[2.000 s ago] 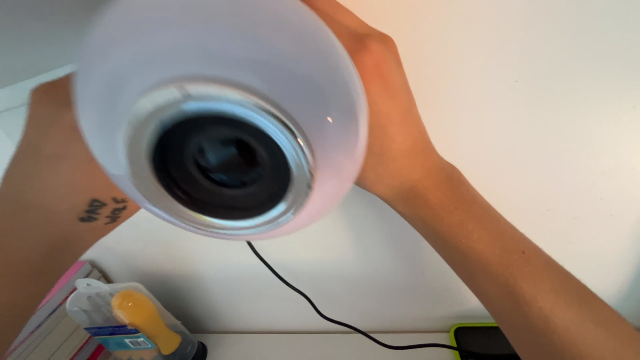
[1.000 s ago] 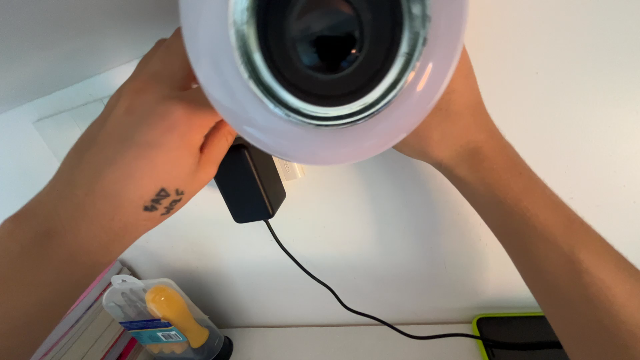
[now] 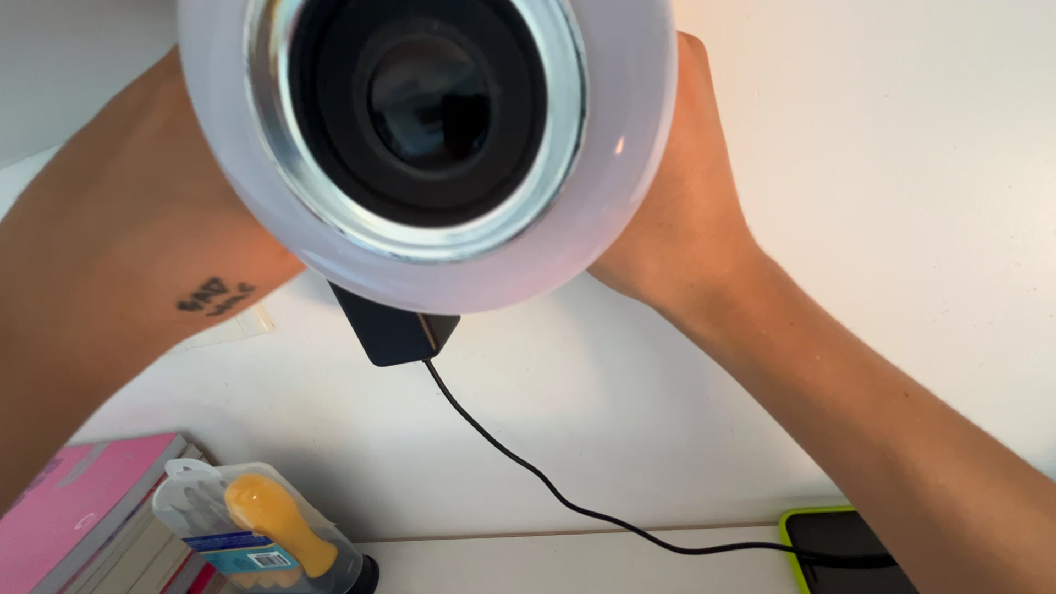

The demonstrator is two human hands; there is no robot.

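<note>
A rounded, glossy white device [image 3: 610, 190] with a silver ring and a dark lens-like centre fills the upper middle of the view, close to the camera. My left hand [image 3: 165, 198] is behind its left side, its fingers hidden. Behind its right side is my right hand [image 3: 693, 165], fingers hidden too, so the grip of either hand cannot be seen. Just below the device shows a black power adapter [image 3: 384, 330], partly covered, with a black cable [image 3: 528, 466] running down to the right.
Books [image 3: 107, 478] lie at the lower left beside a clear plastic case [image 3: 198, 495] holding a yellow-handled tool [image 3: 280, 520]. At the lower right, a black device with a lime-green edge [image 3: 792, 536] is partly behind my right forearm. A white surface [image 3: 891, 165] spans the background.
The white device has moved left since one second ago and now covers more of the black adapter, which was hidden two seconds ago. My left hand's fingers have gone further behind the device.
</note>
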